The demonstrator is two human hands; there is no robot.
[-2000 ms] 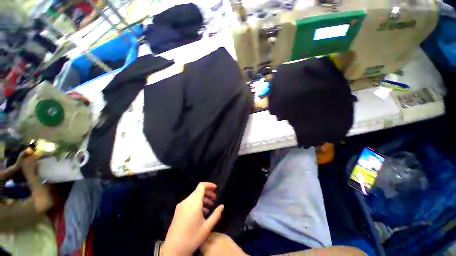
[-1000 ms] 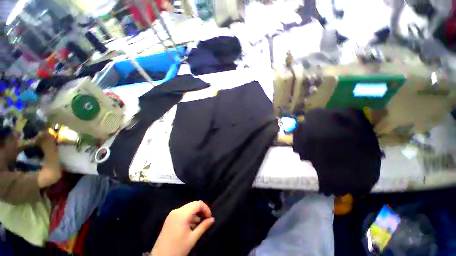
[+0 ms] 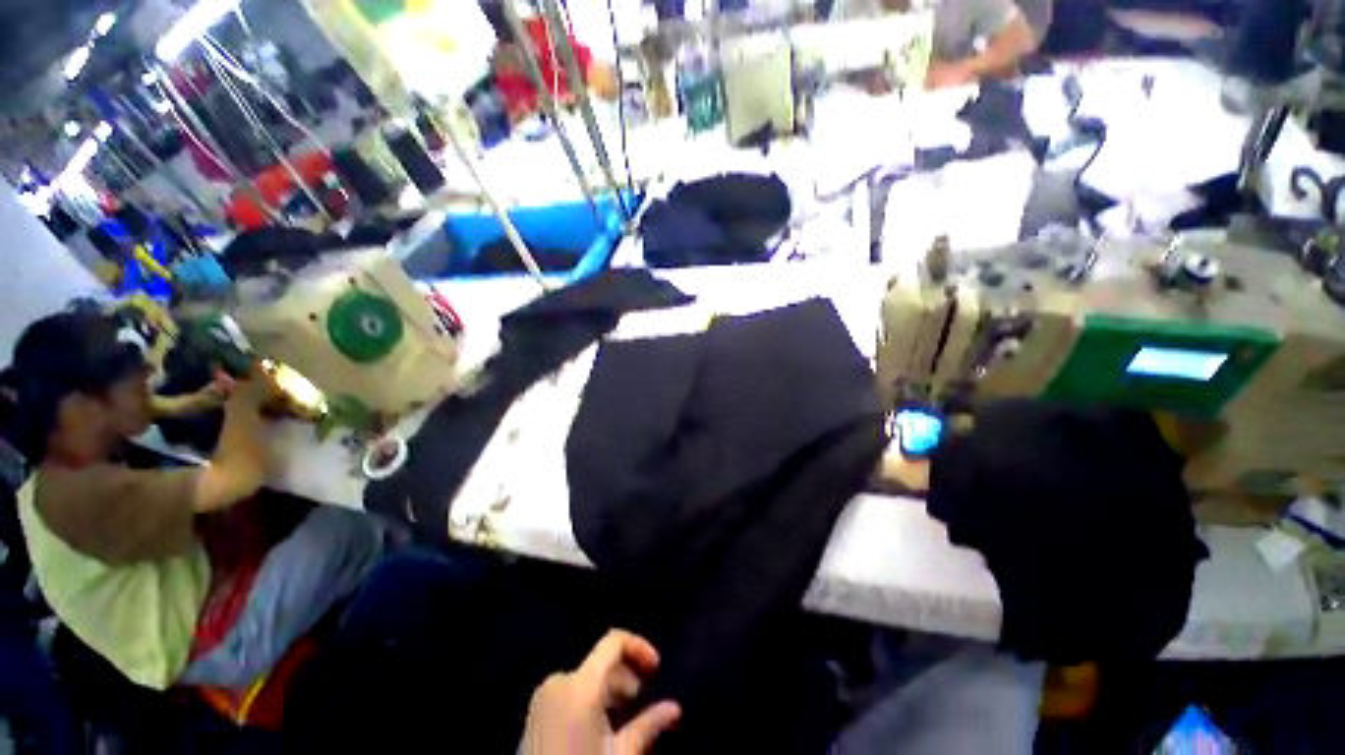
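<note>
A large black garment panel (image 3: 723,428) lies on the white table left of the needle area and hangs over the front edge. My left hand (image 3: 602,696) is at the bottom, partly cut off, over the hanging black cloth. Its thumb and fingers are apart, with nothing visible between them. My right hand is not in view. A stack of black cut pieces (image 3: 1077,516) lies right of the lit needle area (image 3: 915,432) and overhangs the edge. The cream sewing machine (image 3: 1018,332) has a green panel with a lit screen.
Another long black piece (image 3: 516,384) lies further left, by a white ring (image 3: 384,457). A neighbouring machine (image 3: 347,328) and a seated person (image 3: 126,502) are at left. A blue bin (image 3: 516,236) and dark cloth heap (image 3: 718,216) are behind. A lit phone (image 3: 1192,733) shows at bottom right.
The view has tilted up and turned left, showing more of the room and the seated person. The right forearm has left the picture. The black pieces keep their places on the table.
</note>
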